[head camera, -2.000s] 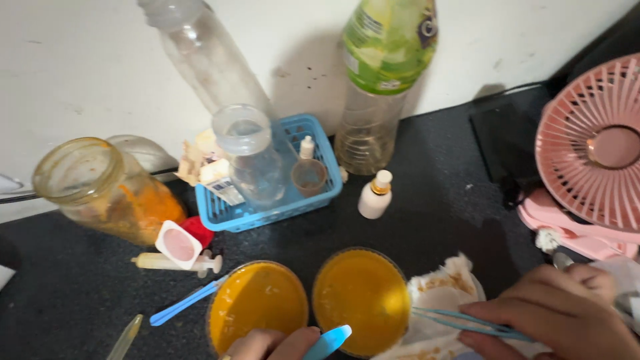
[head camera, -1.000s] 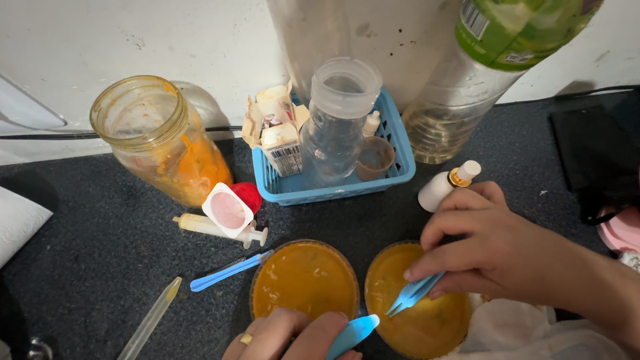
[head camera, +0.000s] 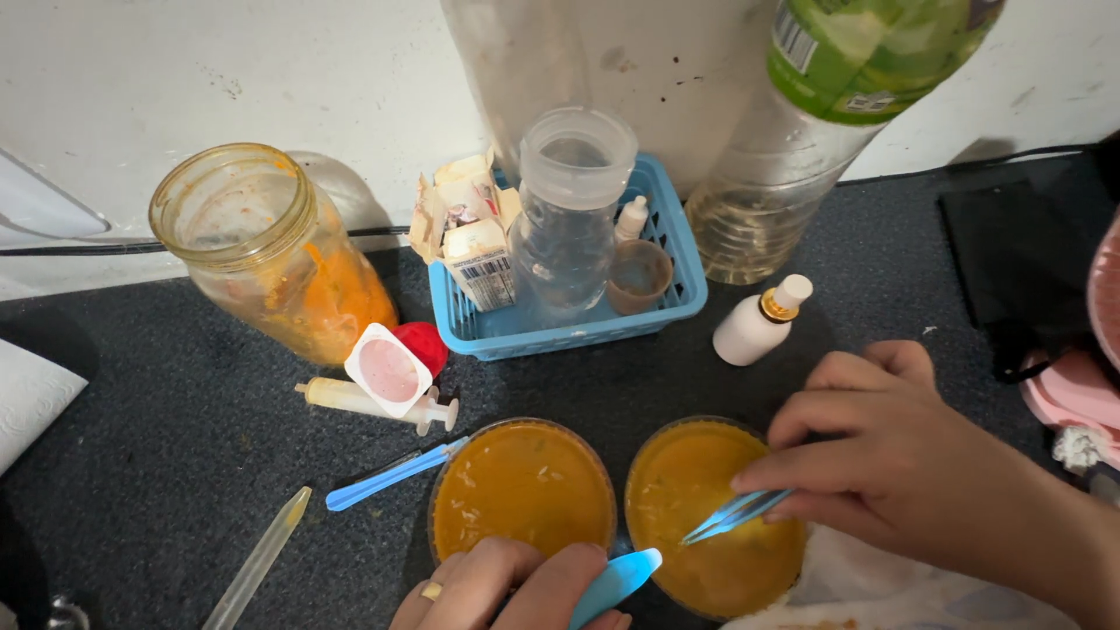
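Note:
Two round clear dishes of orange-yellow matter lie side by side on the dark countertop. My right hand grips blue tweezers, their tips over the right dish. At the near edge of the left dish, my left hand holds a light-blue tool with a pale rounded tip; its lower part is hidden. Small pale bits show in the left dish. Another blue-handled tool rests against that dish's left side. A white dropper-type bottle stands behind the right dish.
Behind are a stained glass jar, a blue plastic basket with a clear bottle and small boxes, and a large plastic bottle. A syringe, a plastic pipette and a stained white tissue lie about.
My right hand has moved with the tweezers from the tissue at the right to over the right dish. My left hand still holds the light-blue tool. The view has shifted.

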